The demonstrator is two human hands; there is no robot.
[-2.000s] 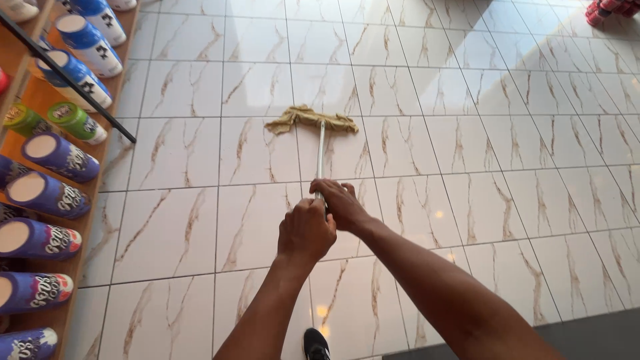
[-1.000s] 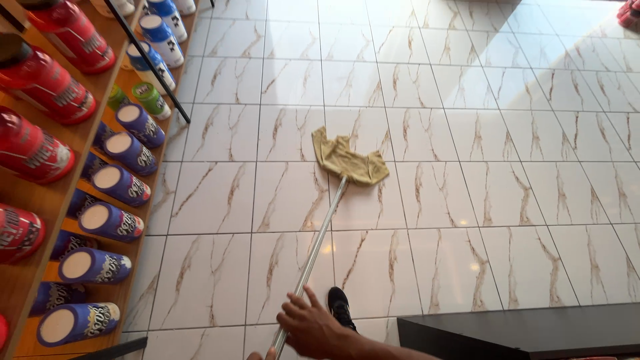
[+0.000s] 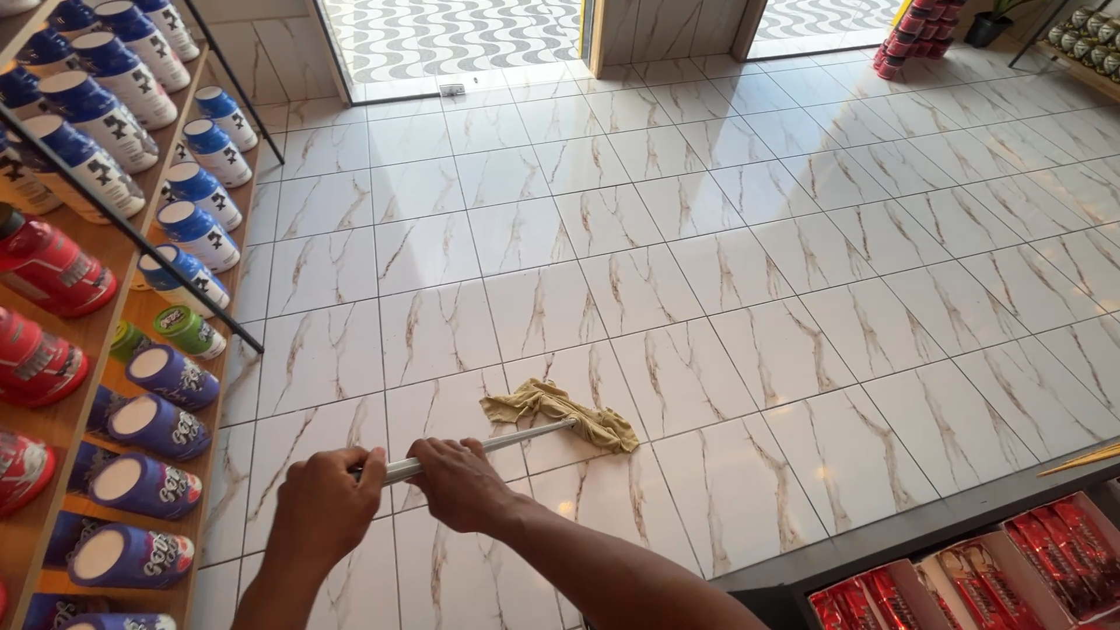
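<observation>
My left hand (image 3: 331, 503) is closed around the end of a metal pole (image 3: 507, 440). Just beyond it, my right hand (image 3: 459, 481) grips the same pole. The pole slants away to the right, and its far end meets a crumpled yellowish cloth (image 3: 564, 415) lying spread on the tile floor (image 3: 770, 367). The cloth covers the pole's head, so its shape is hidden.
Shelves (image 3: 188, 490) with rows of tubs (image 3: 144, 484) and red bottles (image 3: 52, 262) run along the left. Boxes of red packets (image 3: 1063, 551) stand on a dark counter (image 3: 770, 569) at lower right. A doorway (image 3: 455, 44) opens at the top; red tubs (image 3: 914, 35) are stacked beyond.
The view has shifted to show the doorway and more of the counter. The pole now slants more sideways and the cloth is bunched differently. Both hands are fully in view on the pole again.
</observation>
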